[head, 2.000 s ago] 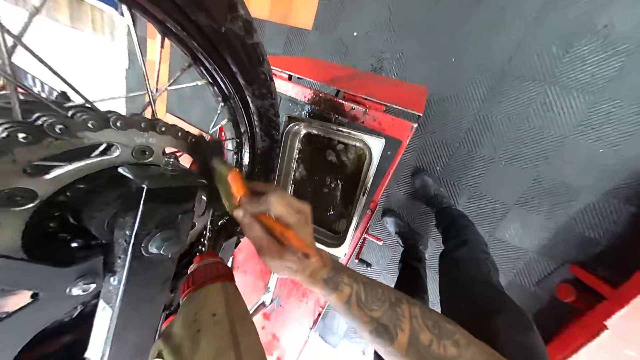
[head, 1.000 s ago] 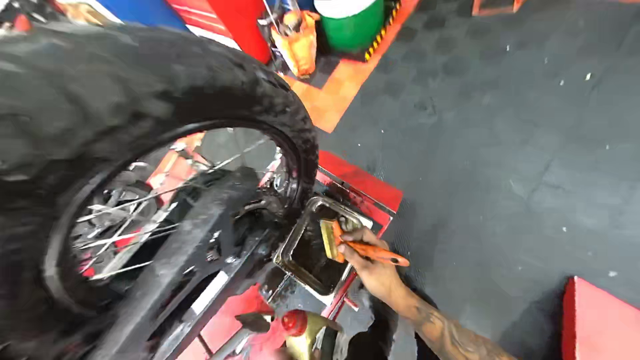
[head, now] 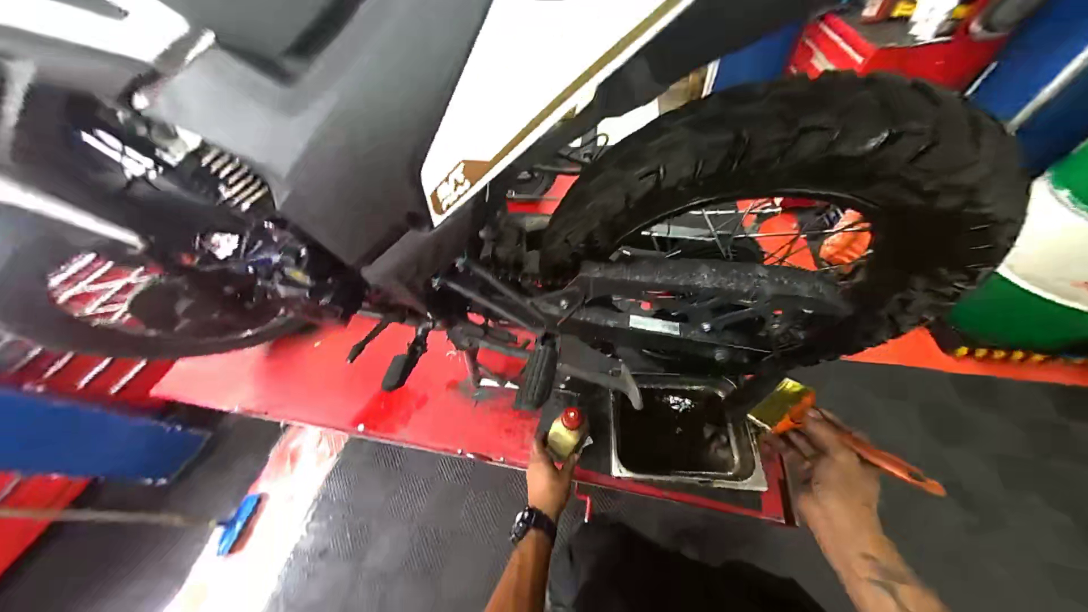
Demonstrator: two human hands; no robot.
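My left hand (head: 548, 476), with a dark watch on the wrist, is closed around a yellowish bottle with a red cap (head: 564, 433), just left of a metal pan. My right hand (head: 829, 463) holds a paintbrush with an orange handle (head: 892, 465); its yellowish head is right of the pan, near the underside of the rear tyre. The rectangular metal pan (head: 748, 481) holds dark liquid and stands below the motorcycle's rear wheel (head: 926, 195). The swingarm (head: 705, 285) and a footpeg (head: 538, 374) show above the pan and the bottle.
The motorcycle stands on a red lift platform (head: 442, 416), its front wheel (head: 170, 297) at the left. A green and white drum (head: 1033, 289) stands at the far right, with a red tool cabinet (head: 884, 55) behind. A blue object (head: 239, 524) is at the lower left.
The view has swung widely, now taking in most of the motorcycle. The brush, earlier at the chain and then over the pan, is now right of the pan.
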